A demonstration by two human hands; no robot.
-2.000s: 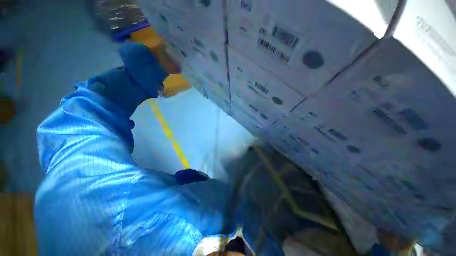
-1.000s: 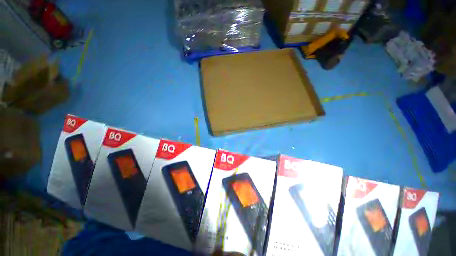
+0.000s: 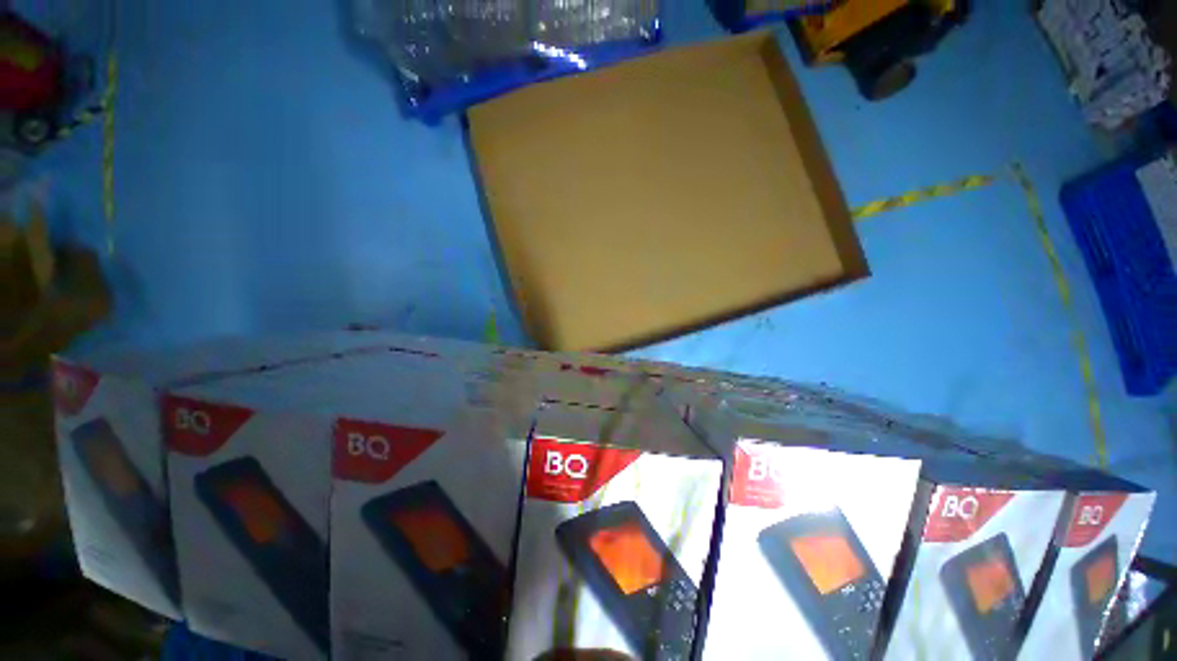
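A long row of several white phone boxes [image 3: 620,542] crosses the lower part of the view. Their fronts show red corners with "BQ" and dark phones with orange screens. Their greyish top sides show behind the fronts, and the row's ends lean outward. Neither of my hands can be seen. A bit of blue sleeve [image 3: 207,646] shows at the bottom left edge under the row. A small brownish blurred patch lies at the bottom centre edge; I cannot tell what it is.
A large shallow cardboard tray [image 3: 665,194] lies on the blue floor beyond the row. Behind it is a film-wrapped load [image 3: 503,39] on a blue pallet. An orange pallet jack [image 3: 884,32] stands top right, a blue pallet [image 3: 1123,258] far right, and brown cartons [image 3: 45,284] left.
Two seconds ago, greyish printed box faces filled the right side and a blue-sleeved arm showed at left. Since one second ago, more box tops show and the tray sits higher in view.
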